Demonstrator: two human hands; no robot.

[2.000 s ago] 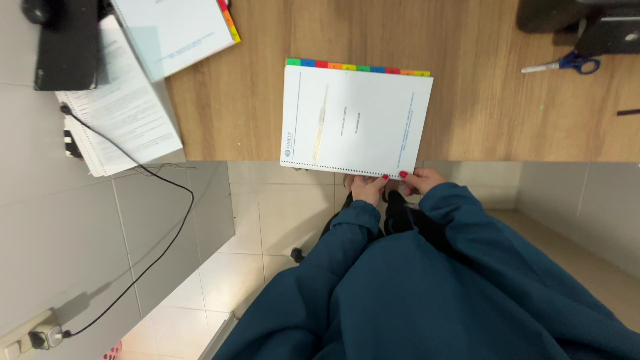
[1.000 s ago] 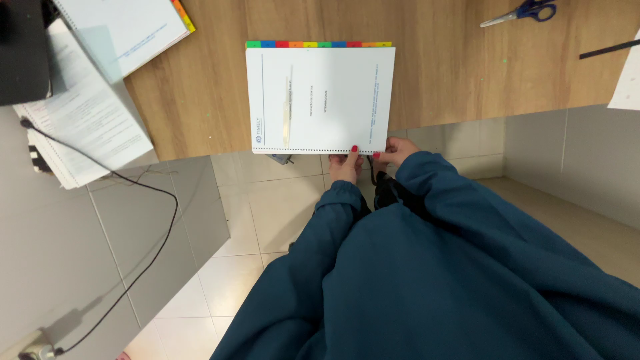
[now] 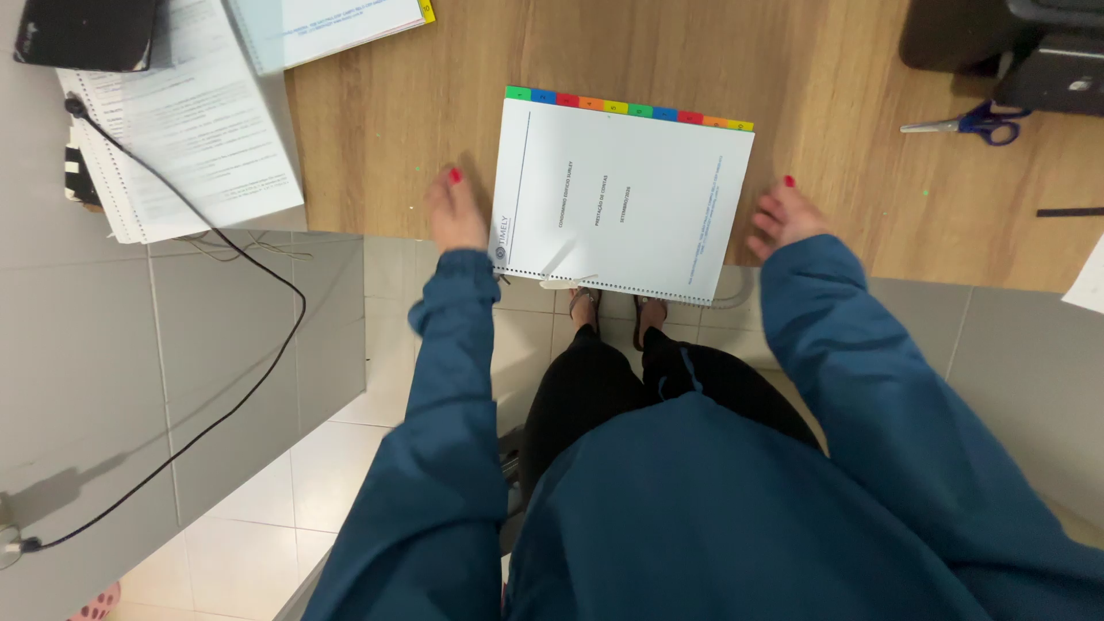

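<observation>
A stack of punched white sheets (image 3: 655, 198) with numbered coloured divider tabs lies at the desk's front edge, its row of holes toward me and overhanging the edge. A clear spiral binding coil (image 3: 733, 289) shows at its near right corner. My left hand (image 3: 455, 211) is beside the stack's left edge, fingers loosely apart, with nothing seen in it. To the right of the stack, a little away from it, my right hand (image 3: 783, 217) has its fingers partly curled and appears to hold nothing.
The wooden desk (image 3: 371, 155) bears blue-handled scissors (image 3: 983, 123) and a black machine (image 3: 1000, 47) at right. More punched papers (image 3: 198, 164), a tabbed document (image 3: 336, 26) and a black device (image 3: 86, 33) are at left. A black cable (image 3: 293, 336) hangs down the left side.
Both hands have let go of the stack's near edge and moved apart to either side of it. The coil now shows at its near right corner.
</observation>
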